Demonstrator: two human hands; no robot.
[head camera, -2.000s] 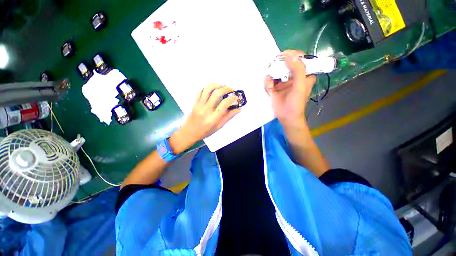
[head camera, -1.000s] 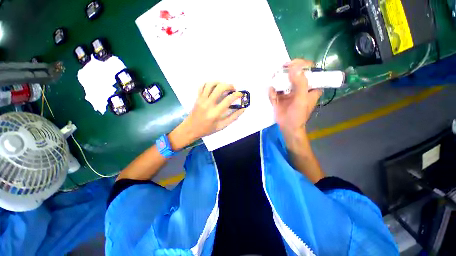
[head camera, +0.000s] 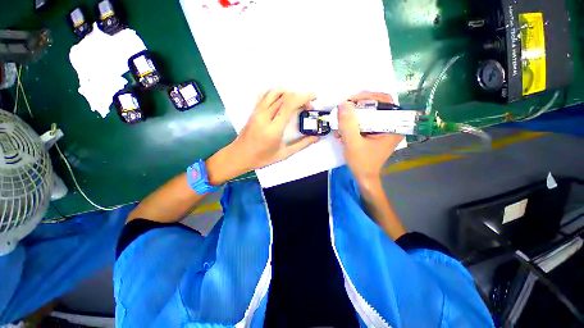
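A small black unit (head camera: 314, 123) with a pale face is over the white paper sheet (head camera: 301, 51). My left hand (head camera: 269, 130) holds it from its left side between thumb and fingers. My right hand (head camera: 368, 142) grips the white dispensing syringe (head camera: 387, 120), which lies nearly level, its narrow tip pointing left at the unit's right side. Whether the tip touches the unit cannot be told. A greenish fitting and clear air hose (head camera: 470, 131) trail from the syringe's rear.
Several black units (head camera: 186, 95) lie at the left around a white wipe (head camera: 96, 70). A white fan (head camera: 22, 173) is at the left edge. A black dispenser box (head camera: 528, 51) with gauge stands at upper right. Red marks (head camera: 225, 3) are on the sheet's far part.
My right hand has brought the syringe left and level, so its tip is now at the unit. My left hand still holds the unit. The bench view has shifted with the head.
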